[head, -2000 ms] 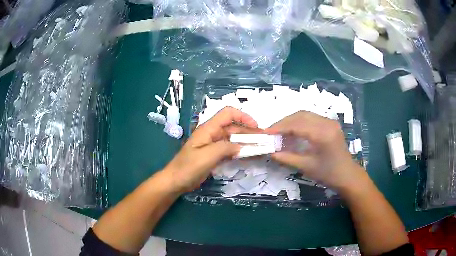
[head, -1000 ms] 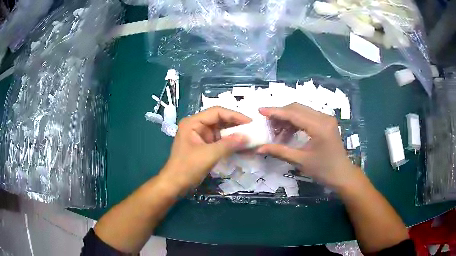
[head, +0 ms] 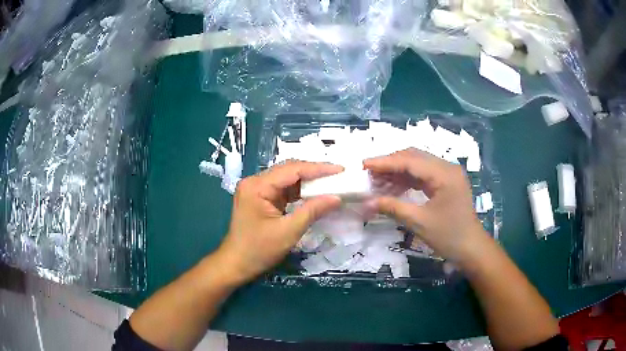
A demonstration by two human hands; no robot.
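A white block (head: 336,185) is held level above the middle tray. My left hand (head: 278,206) grips its left part between thumb and fingers. My right hand (head: 429,199) is at its right end, fingers and thumb around that end; the fingertips are blurred and what lies between them is hard to see. The clear middle tray (head: 329,282) lies below both hands. In it is a heap of small white sheets (head: 439,140), partly hidden by the hands.
Loose stemmed parts (head: 232,154) lie left of the middle tray. A large clear tray (head: 68,178) of parts is at far left. Two white units (head: 541,209) stand or lie at right, beside another clear tray (head: 607,206). Clear bags (head: 302,62) and off-white pieces (head: 491,34) are behind.
Two seconds ago the held piece showed two white strips with a gap between them; now it shows as one closed white block. Both hands have stayed above the tray, with small finger shifts.
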